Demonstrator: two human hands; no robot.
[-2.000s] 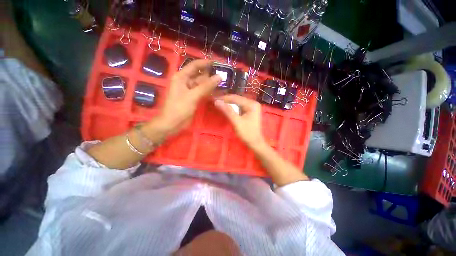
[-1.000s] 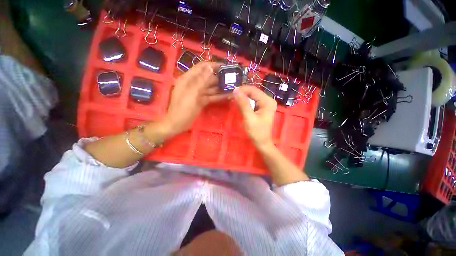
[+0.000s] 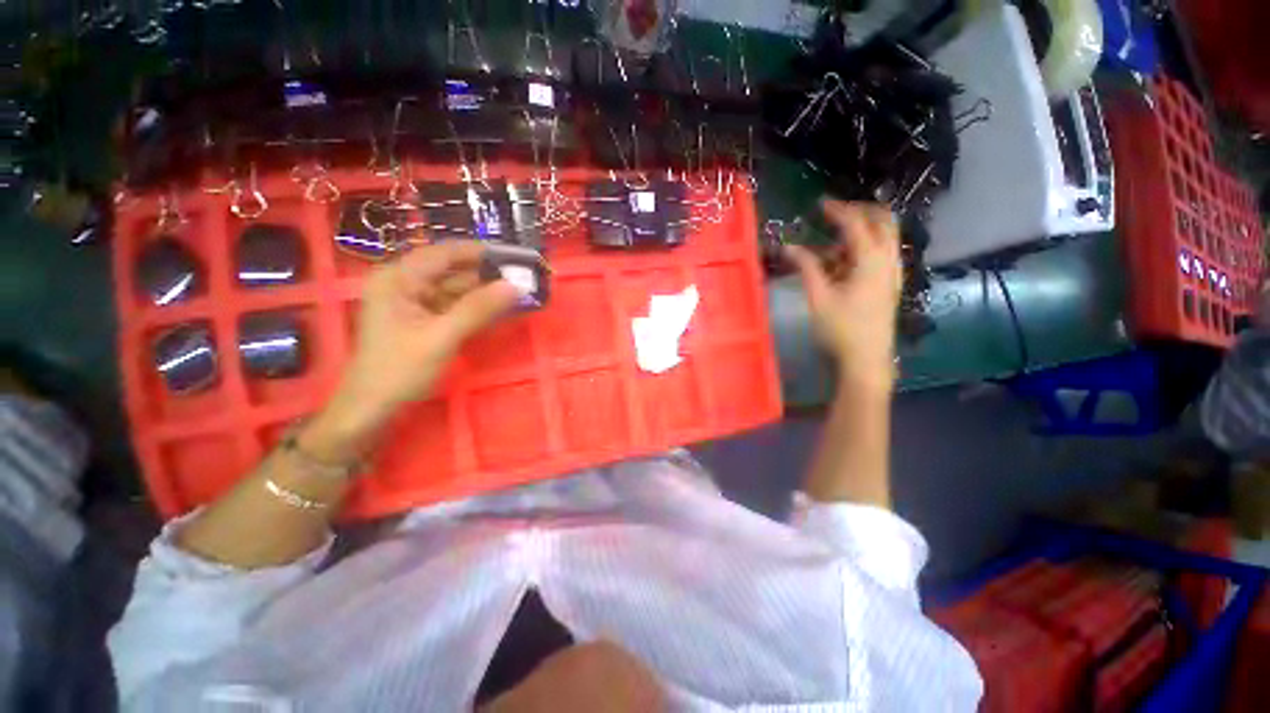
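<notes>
My left hand [image 3: 414, 323] holds a black glossy watch head [image 3: 521, 284] with a white mark, above the red compartment tray [image 3: 518, 421]. My right hand [image 3: 847, 286] is off the tray's right edge, at the near side of a pile of black binder clips [image 3: 866, 123]. Its fingers are apart; a small dark thing shows near the fingertips, and I cannot tell whether it is held. A crumpled white cloth [image 3: 664, 329] lies on the tray's right half. Several black devices [image 3: 270, 344] sit in the left pockets.
Clamped devices [image 3: 635, 213] with silver wire handles line the tray's far side. A white boxy unit [image 3: 997, 153] and a pale-yellow tape roll [image 3: 1070, 45] stand beyond the clip pile. Red crates [image 3: 1201, 230] are at the right. A blue frame [image 3: 1100, 396] is below the bench.
The view has turned right. My right hand has left the watch head and moved to the clip pile. The white cloth now lies on the tray. My left hand still holds the watch head.
</notes>
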